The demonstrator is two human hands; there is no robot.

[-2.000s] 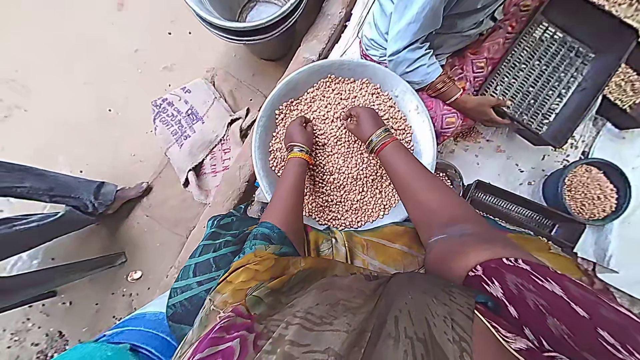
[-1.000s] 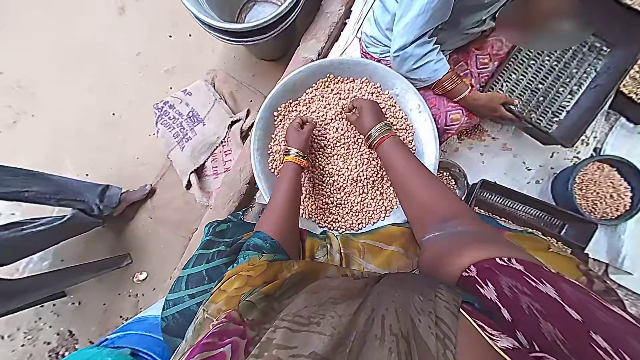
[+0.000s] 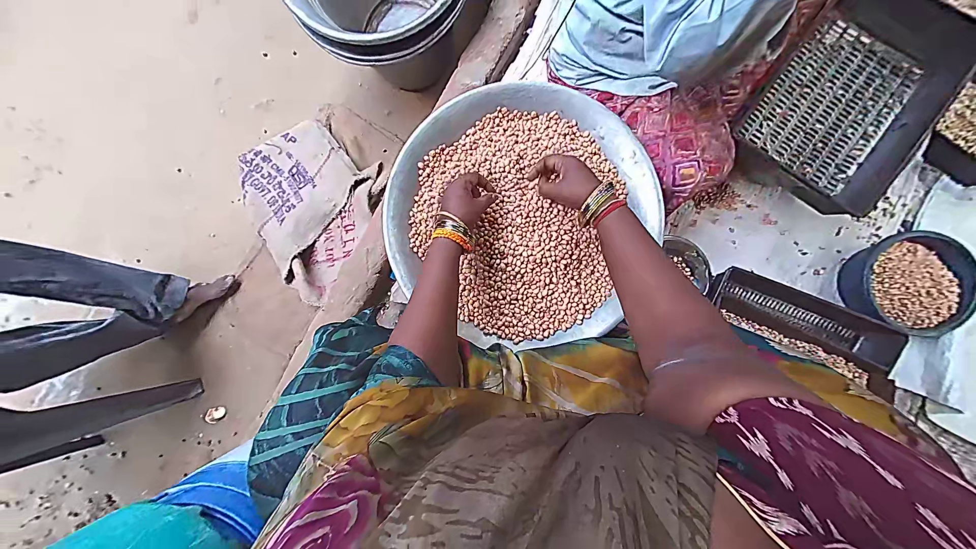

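A wide round metal basin (image 3: 644, 191) rests at my lap, filled with small pinkish-tan nuts or beans (image 3: 534, 267). My left hand (image 3: 467, 197), with gold and orange bangles, is over the left part of the heap, its fingers curled toward the thumb. My right hand (image 3: 564, 180), with gold and red bangles, is over the upper right part, fingers bent and fingertips close to the heap. A gap lies between the two hands. Whether either hand holds any of the nuts or beans cannot be told.
A printed sack (image 3: 286, 191) lies left of the basin, beside a raised ledge. Stacked tubs (image 3: 412, 53) stand above it. At right are a slotted black crate (image 3: 835, 107), a second black tray (image 3: 808, 320), a filled bucket (image 3: 911, 286) and a seated person. Another person's legs are at left.
My hands have shifted a little over the heap, and their fingers look less tightly closed. The neighbouring person's hand has left the edge of the slotted crate and is out of sight.
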